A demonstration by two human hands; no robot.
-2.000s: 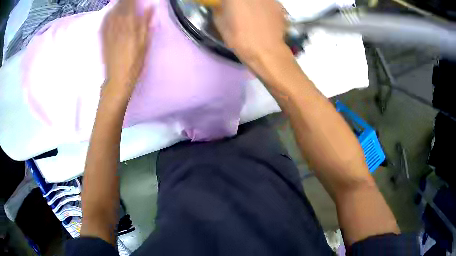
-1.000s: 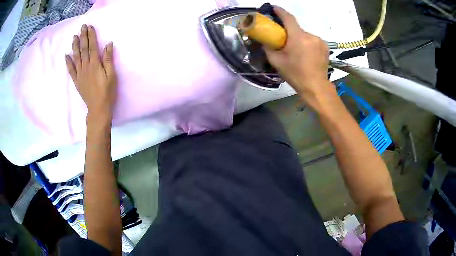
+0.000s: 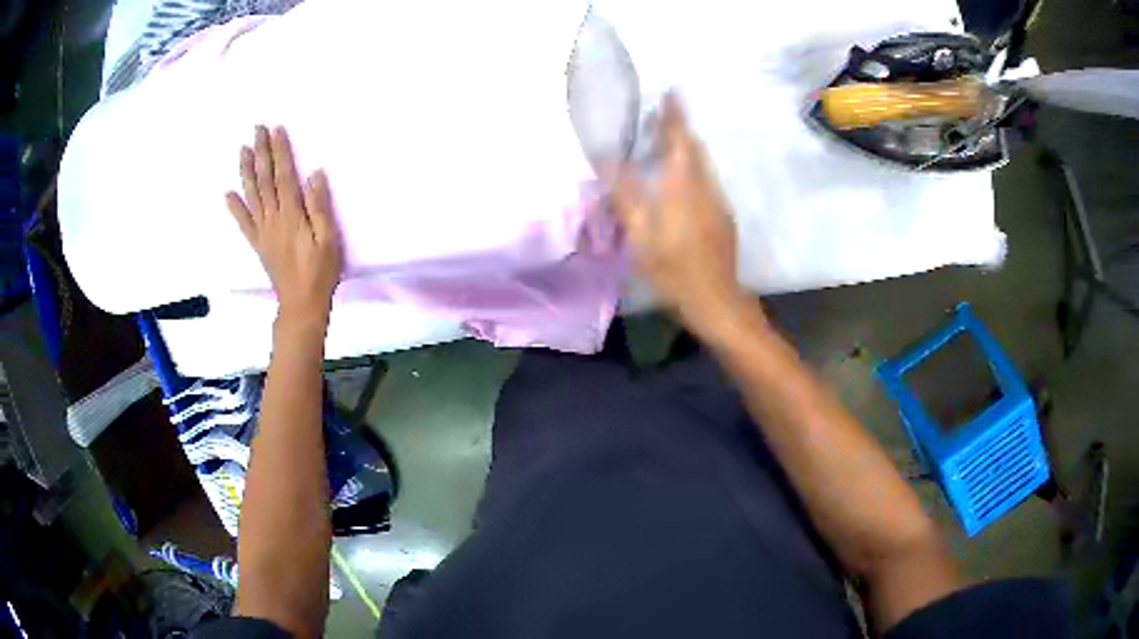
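The light pink garment (image 3: 437,187) lies over the padded pressing board, washed out to near white on top, with its pink edge hanging at the front. My left hand (image 3: 290,237) lies flat on it with the fingers spread. My right hand (image 3: 681,212) is blurred at the garment's right end; I cannot tell whether it holds the cloth. The steam iron (image 3: 918,102) with its yellow-brown handle sits at the right end of the table, out of my hands.
A striped grey garment pile (image 3: 187,28) is behind the board at upper left. White hangers (image 3: 206,424) hang on a blue rack below the table's left end. A blue plastic stool (image 3: 987,456) stands on the floor at right. A whitish hose (image 3: 1087,90) runs right from the iron.
My right hand has let go of the iron, which now sits farther right, and is at the garment's right end. My left hand still lies flat on the garment.
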